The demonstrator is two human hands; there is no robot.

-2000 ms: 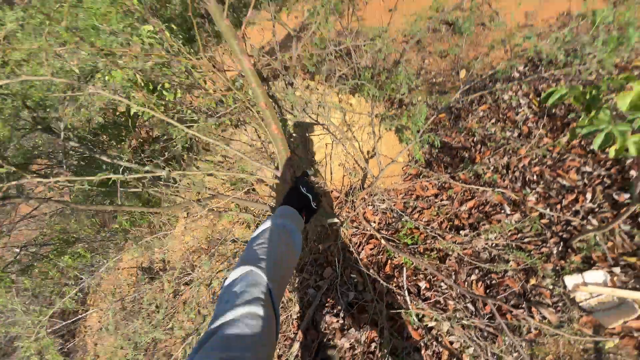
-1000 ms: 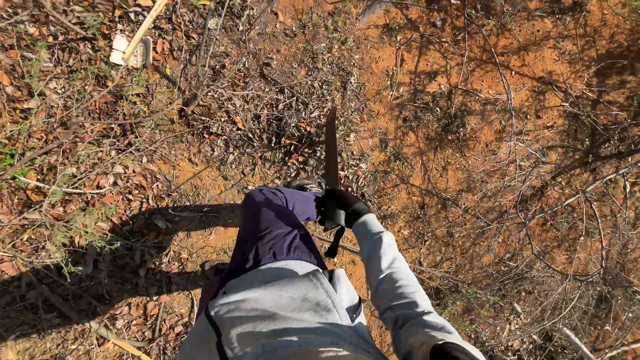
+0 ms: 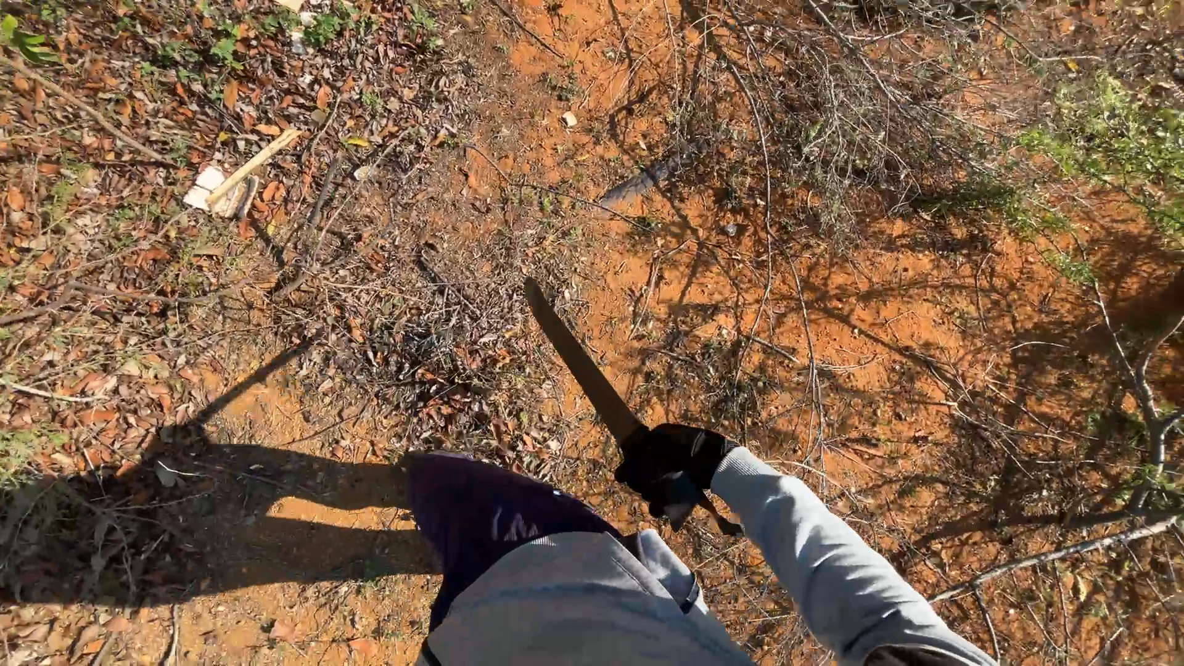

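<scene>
My right hand (image 3: pixel 671 467), in a black glove under a grey sleeve, is closed around the handle of a machete (image 3: pixel 583 365). The dark, broad blade points up and to the left, over leaf litter and orange soil. A dark strap hangs below the hand. The hand is just right of my leg in dark purple trousers (image 3: pixel 499 509). My left hand is out of view.
Dry leaves and twigs cover the ground at left, where a pale stick (image 3: pixel 254 166) lies across a whitish block (image 3: pixel 217 192). Tangled dry brush (image 3: pixel 860 139) stands at upper right. A bare branch (image 3: pixel 1054 555) crosses the lower right.
The view has swung from a gloved hand at a slanting stem to my legs and the ground. Since one second ago, the machete has tilted from nearly upright in view toward the left.
</scene>
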